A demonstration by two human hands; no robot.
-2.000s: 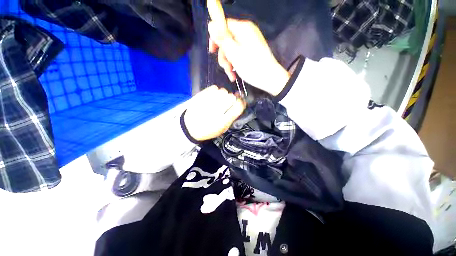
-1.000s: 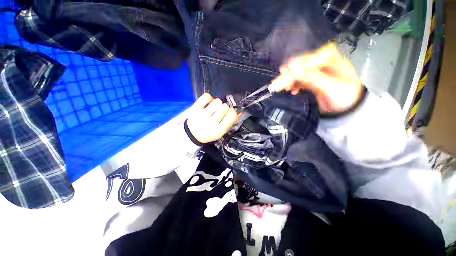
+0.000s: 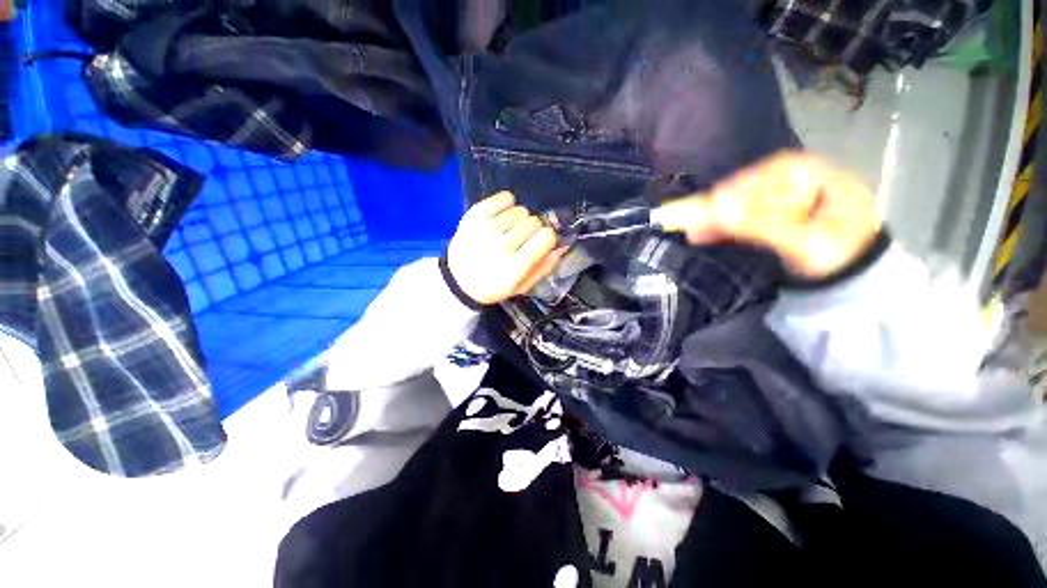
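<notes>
A dark garment [image 3: 746, 391] with a bunched plaid part [image 3: 620, 333] lies in my lap. My left hand [image 3: 503, 248] is closed on a fold of this cloth at its upper left edge. My right hand [image 3: 804, 216], slightly blurred, holds a small hand tool [image 3: 677, 215] with a pale yellow handle. Its thin metal shaft points left and its tip is close to my left fingertips. Whether the tip touches the cloth cannot be told.
A blue plastic crate [image 3: 281, 230] stands at the left, with plaid cloth [image 3: 121, 333] and dark garments [image 3: 287, 69] over its rim. Dark plaid pieces [image 3: 861, 35] lie at the upper right. Yellow-black striped tape [image 3: 1015, 224] runs along the right edge.
My right hand has swung from above my left hand down to the right, and the tool has turned from near upright to nearly level. My left hand stays on the cloth. The view has shifted slightly.
</notes>
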